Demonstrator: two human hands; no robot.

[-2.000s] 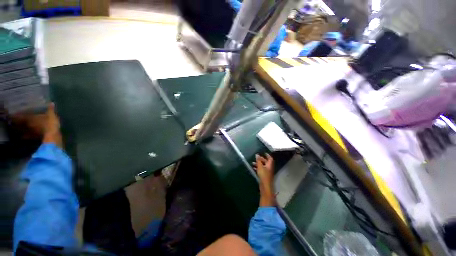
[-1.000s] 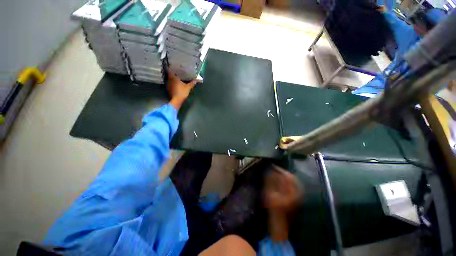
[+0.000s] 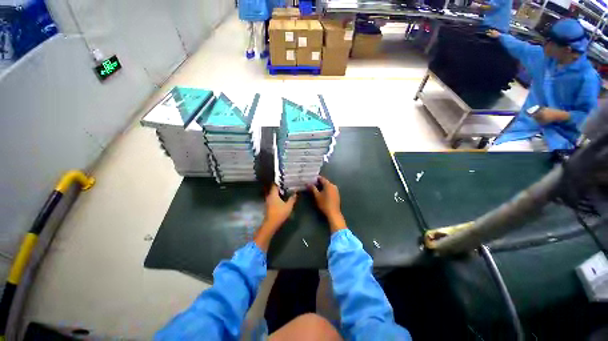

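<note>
A stack of teal and white retail boxes (image 3: 304, 150) stands upright on the dark green side table (image 3: 220, 233), apart from the other columns. My left hand (image 3: 278, 205) grips the stack's base at its near left corner. My right hand (image 3: 327, 198) grips the base at the near right side. The fingertips are partly hidden at the lowest boxes. Two more box columns stand close together to the left, a middle one (image 3: 232, 150) and a far left one (image 3: 185, 150).
A small white box (image 3: 593, 274) lies at the right edge on the green conveyor. A grey post (image 3: 507, 210) slants across the right. A yellow-black rail (image 3: 41, 213) is at the left. A person in blue (image 3: 567, 86) is beside a metal cart (image 3: 460, 113). Cartons (image 3: 297, 43) stand behind.
My right hand has come from the lap area to the stack. The stack now stands separated to the right of the other columns, nearer the table's middle. The view has turned left and up.
</note>
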